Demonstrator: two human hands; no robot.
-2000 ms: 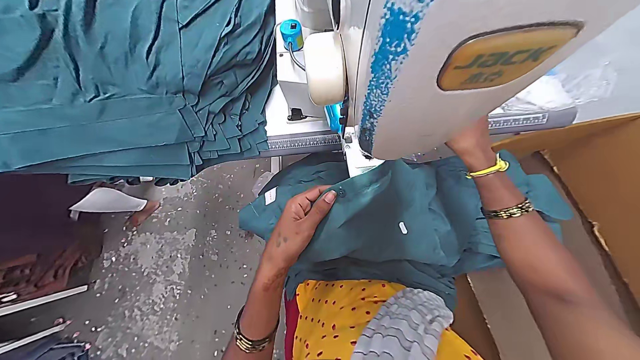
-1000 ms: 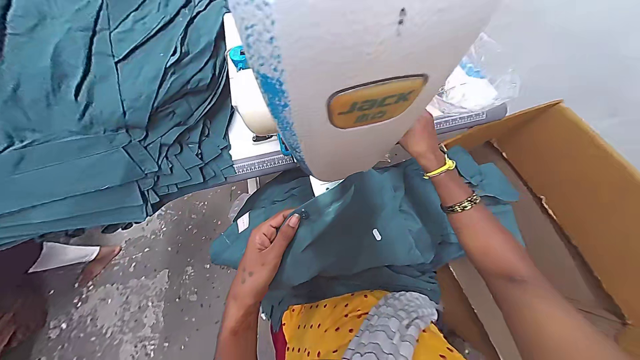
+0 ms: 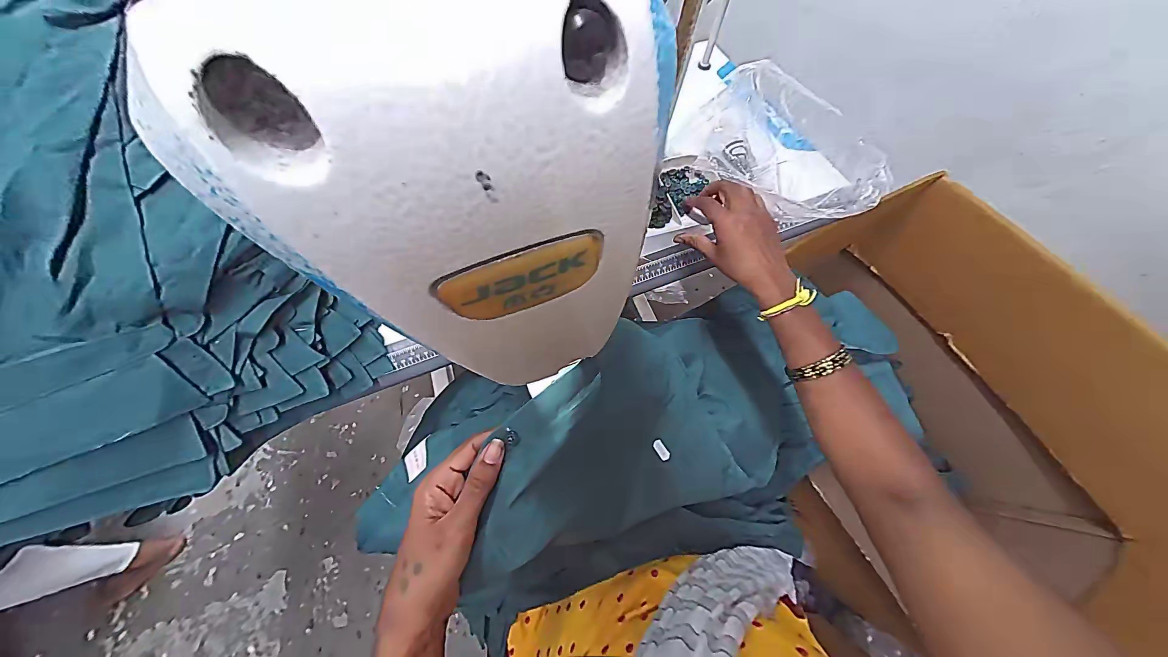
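Observation:
A teal garment [image 3: 639,438] lies over my lap, its upper edge reaching under the head of a white and blue Jack sewing machine [image 3: 401,182]. My left hand [image 3: 447,520] pinches the garment's edge between thumb and fingers, right beside a dark button on the cloth. My right hand [image 3: 739,233] is at a small pile of dark buttons [image 3: 680,192] on the table, right of the machine, fingers bent and apart; whether a button is between them cannot be told. The machine's needle area is hidden behind its head.
Stacked teal garment pieces [image 3: 100,383] cover the table at left. A clear plastic bag [image 3: 785,137] lies behind the buttons. An open cardboard box [image 3: 1013,274] stands at right, near my right forearm. Along the table edge runs a ruler scale [image 3: 671,263]. Another person's foot [image 3: 151,557] shows at lower left.
The view has shifted closer over the machine head. My right hand, partly behind the machine head earlier, now shows fully at the buttons. My left hand keeps its pinch on the garment.

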